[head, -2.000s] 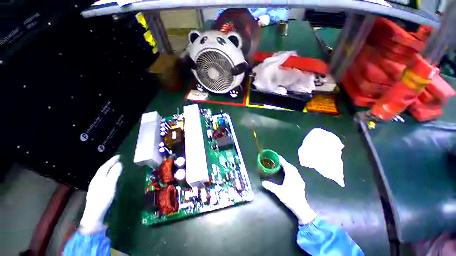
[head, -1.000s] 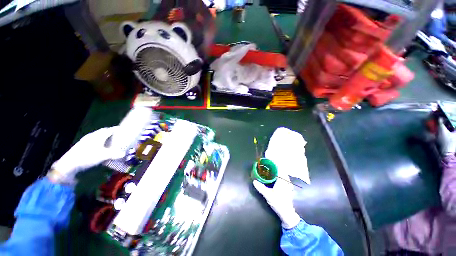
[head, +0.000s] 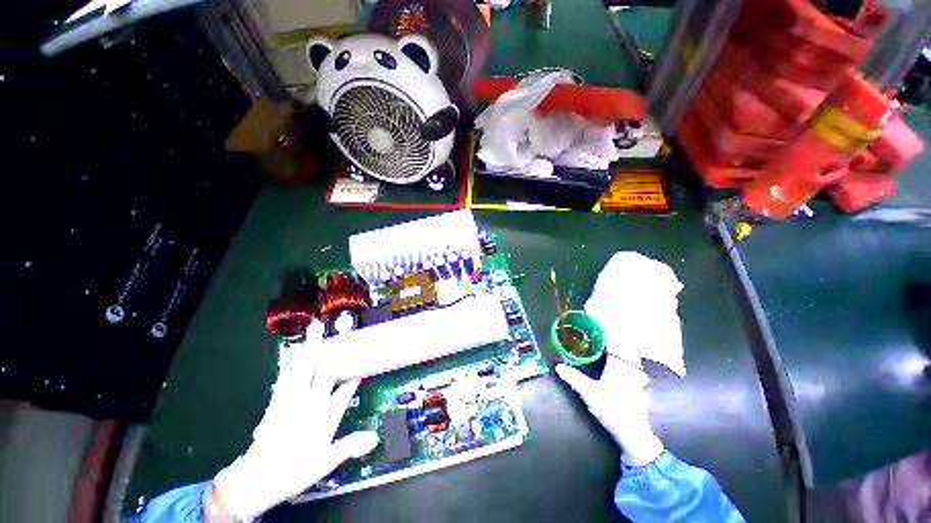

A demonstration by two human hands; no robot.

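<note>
The power board (head: 470, 393) lies on the green mat, its finned heatsink (head: 417, 245) at the far edge and a long white heatsink (head: 419, 337) across its middle. Copper-red coils (head: 343, 294) sit at its left. My left hand (head: 301, 424), white-gloved, lies over the board's near left part, fingers spread; it hides that corner. My right hand (head: 616, 403), also gloved, is at the near side of the green liquid cup (head: 578, 338), fingers around its base. A thin yellow-tipped stick (head: 558, 291) stands in the cup. A white cloth (head: 638, 306) lies right of the cup.
Black crates (head: 112, 225) stand at the left. A panda-faced fan (head: 386, 117) and a black box with white plastic (head: 546, 189) are at the back. Red bins (head: 796, 102) stand back right. A metal edge (head: 761, 337) divides the benches. A pink sleeve (head: 898, 495) shows at lower right.
The board has turned about a quarter turn, so its finned heatsink now faces the back. My left hand has moved from its left side onto its near left part. My right hand stays at the cup.
</note>
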